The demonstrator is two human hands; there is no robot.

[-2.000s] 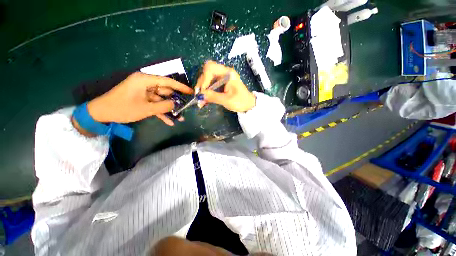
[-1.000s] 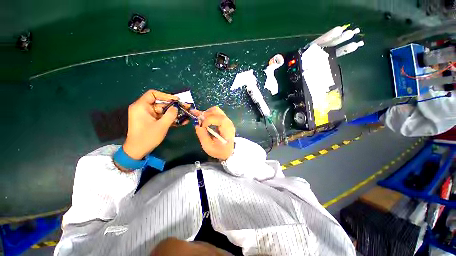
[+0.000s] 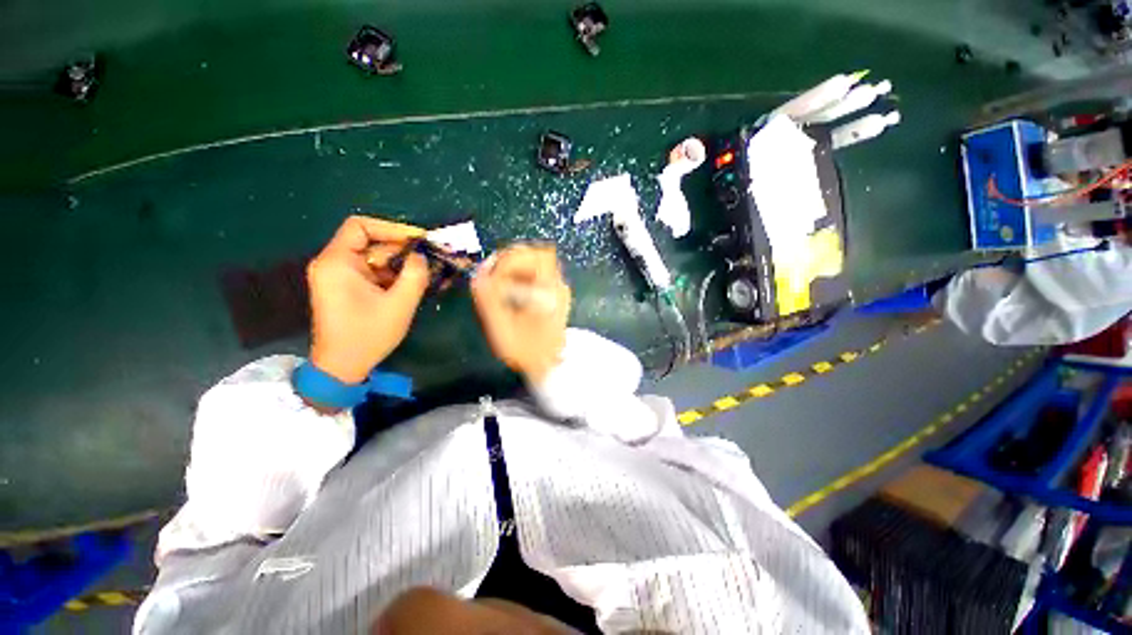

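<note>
My left hand (image 3: pixel 364 298), with a blue wrist band, holds a small black unit (image 3: pixel 437 259) between thumb and fingers above the green bench (image 3: pixel 161 267). My right hand (image 3: pixel 521 304) is at the unit's right side, its fingers closed on a slim pale hand tool (image 3: pixel 519 297); the tool's tip meets the unit, but the hand is blurred and the exact contact is hidden. A white card (image 3: pixel 457 237) lies just behind the unit. A black pad (image 3: pixel 266 304) lies left of my left hand.
Another black unit (image 3: pixel 555 151) sits behind; several more lie farther back. To the right are a glue syringe (image 3: pixel 643 252) on tissue, a paper roll (image 3: pixel 687 155), the dispenser controller (image 3: pixel 756 225), white bottles (image 3: pixel 865 128) and a blue box (image 3: pixel 1001 189). Another person's sleeve (image 3: pixel 1022 299) shows.
The view has tipped up, showing more of the far bench. Both hands stay at the unit. My right hand has rotated and risen slightly, and the tool's pale end now shows less.
</note>
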